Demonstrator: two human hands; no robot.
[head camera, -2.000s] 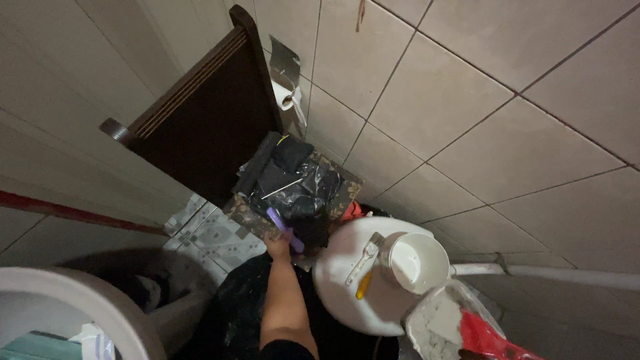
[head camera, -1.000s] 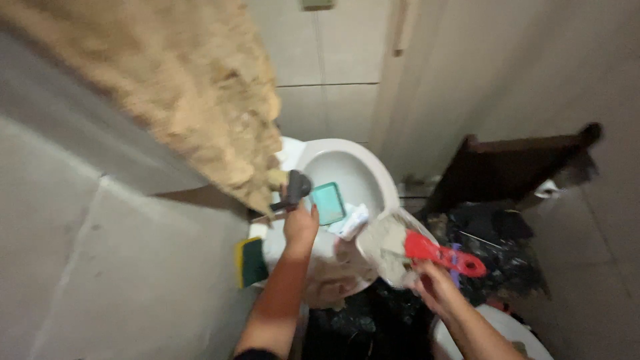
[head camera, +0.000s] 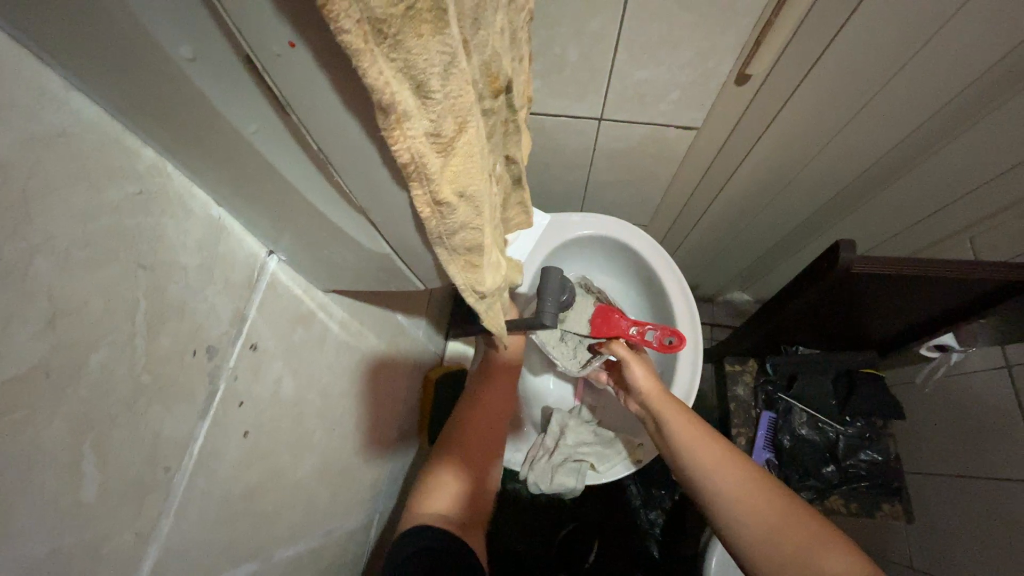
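My right hand (head camera: 628, 370) grips the near rim of a container of grey paste (head camera: 566, 350) over the white washbasin (head camera: 686, 320). A red plastic scraper (head camera: 638, 330) lies across the container, its handle pointing right. My left hand (head camera: 512, 320) is mostly hidden behind the dark grey faucet (head camera: 552, 298) and the tip of a hanging tan towel (head camera: 472, 160); its fingers cannot be made out. A light wet cloth (head camera: 572, 452) hangs over the basin's near edge.
A yellow and black object (head camera: 440, 404) sits by the wall left of my left forearm. On the right, a dark wooden chair (head camera: 880, 296) bears black plastic bags (head camera: 832, 432) and a purple comb (head camera: 764, 438). A toilet paper roll (head camera: 940, 346) hangs beyond it.
The view has swung from the chair to the washbasin. Since one second ago, the container and my right hand have moved over the bowl, close to the faucet. My left hand has gone behind the faucet.
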